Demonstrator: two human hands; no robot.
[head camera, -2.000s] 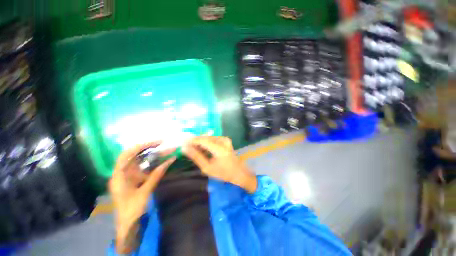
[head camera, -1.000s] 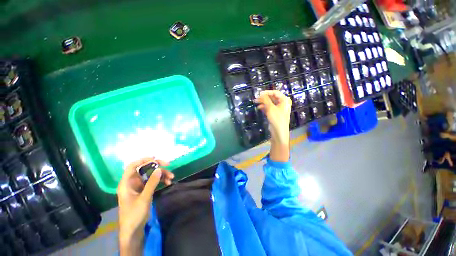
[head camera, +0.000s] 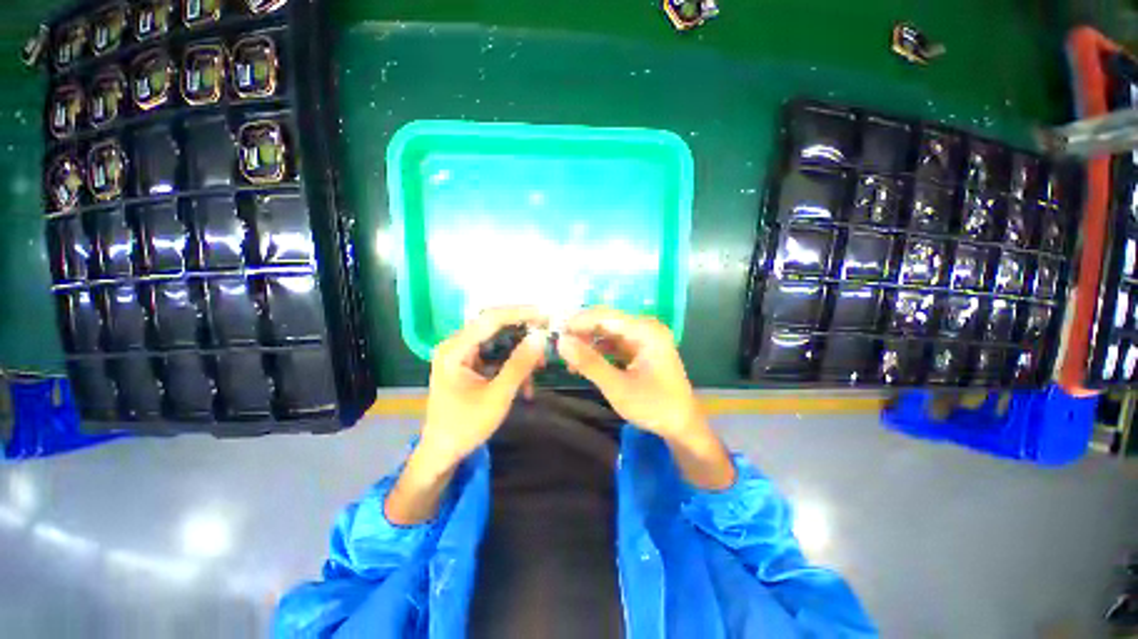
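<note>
My left hand grips a small dark watch housing, largely hidden by the fingers, at the near edge of the green parts tray. My right hand is close beside it, thumb and index finger pinched together at the housing's right side. Something small and dark shows between the fingertips, too small and covered to name. Glare lies on the tray floor just beyond the hands.
A black left blister tray holds several gold-rimmed units in its far pockets. A black right blister tray has shiny contents. Loose units lie at the back. A red-edged tray stands far right, a blue bin below it.
My right hand has come back from the right blister tray to beside my left hand, which still holds the housing. The view has turned and shifted, showing more of the left tray.
</note>
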